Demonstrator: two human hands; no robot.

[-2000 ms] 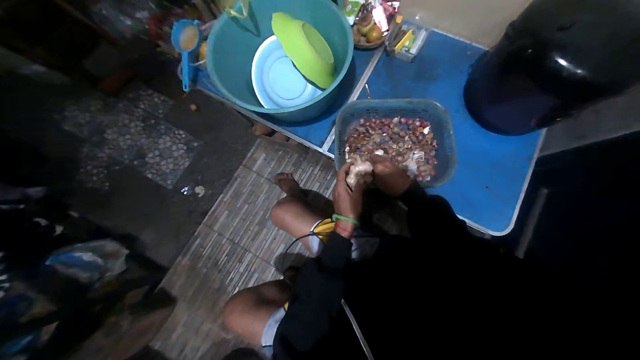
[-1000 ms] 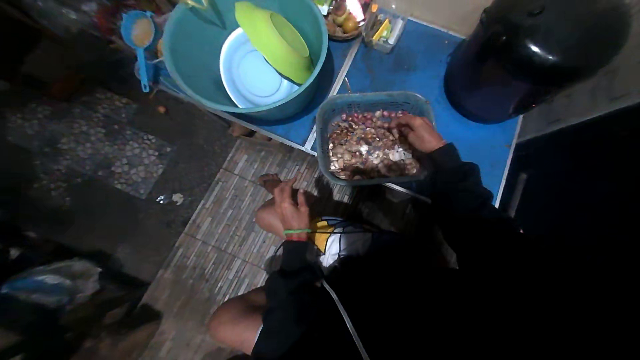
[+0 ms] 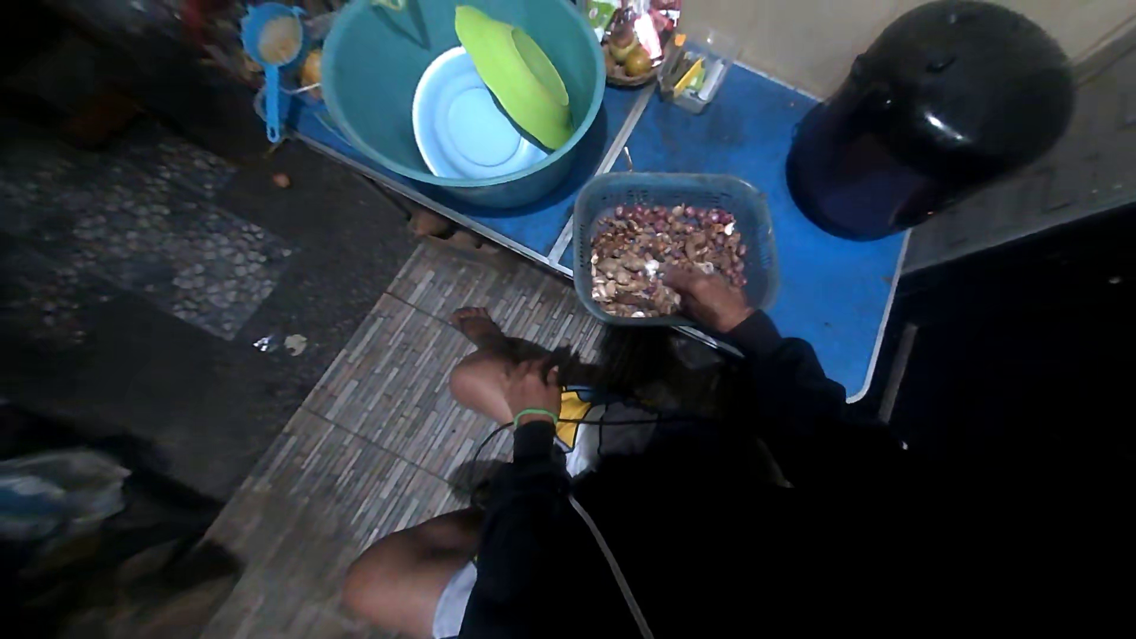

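Observation:
A rectangular plastic basket [image 3: 763, 231] stands at the near edge of the blue table. Small red shallots [image 3: 635, 217] lie in its far part, and paler, knobbly pieces that look like ginger or garlic [image 3: 630, 280] lie in its near part. My right hand [image 3: 710, 297] reaches into the basket at its near right, fingers down among the pieces; whether they grip one is hidden. My left hand [image 3: 532, 390], with a green band at the wrist, rests on my bent knee, away from the basket, and shows nothing held.
On the blue table [image 3: 816, 311] stand a large teal basin [image 3: 373, 106] holding a light blue basin [image 3: 479, 115] and a green one [image 3: 519, 71], a dark lidded container [image 3: 923, 115], and a small clear box [image 3: 697, 75]. A blue strainer [image 3: 273, 71] is at far left.
Two seconds ago both hands were together at the basket's near edge around a pale clump. My left hand has since moved away to my knee. My right hand has moved toward the basket's near side.

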